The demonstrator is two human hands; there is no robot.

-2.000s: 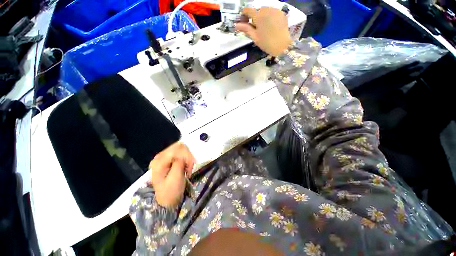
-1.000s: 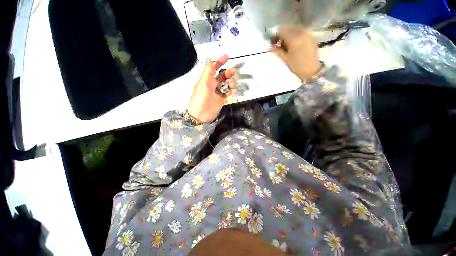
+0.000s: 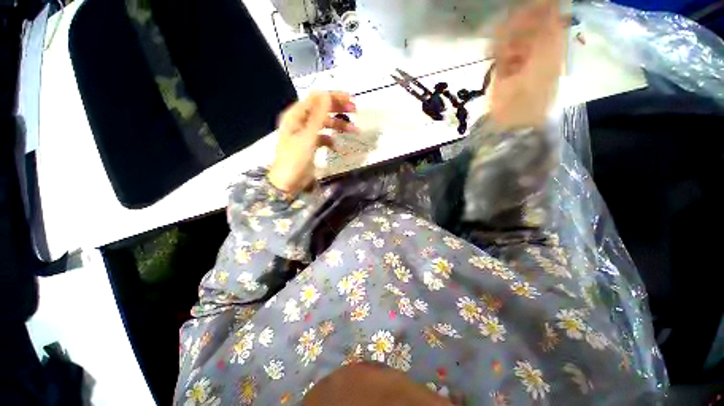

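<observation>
My left hand (image 3: 306, 136) is over the front edge of the white sewing table, fingers bent and blurred; I cannot tell whether it holds anything. My right hand (image 3: 528, 67) is a blur over the table to the right; its fingertips and any held thing are unclear. Dark snips (image 3: 429, 97) lie on the table between my hands, blades pointing up-left, beside a knotted black cord (image 3: 462, 109). The needle area of the sewing machine (image 3: 329, 36) is at the top edge. A black padded mesh panel (image 3: 238, 71) with a camouflage strip (image 3: 172, 91) lies at left.
Crinkled clear plastic (image 3: 655, 40) lies at the table's right end, and more hangs down beside my right sleeve. A blue bin shows at the top right corner. The white table (image 3: 71, 218) has its front edge just before my lap. Dark items stand along the far left.
My right hand has moved up and right, and the snips and cord now show on the table. My left hand has shifted a little left; the small metal piece seen in it is no longer clear.
</observation>
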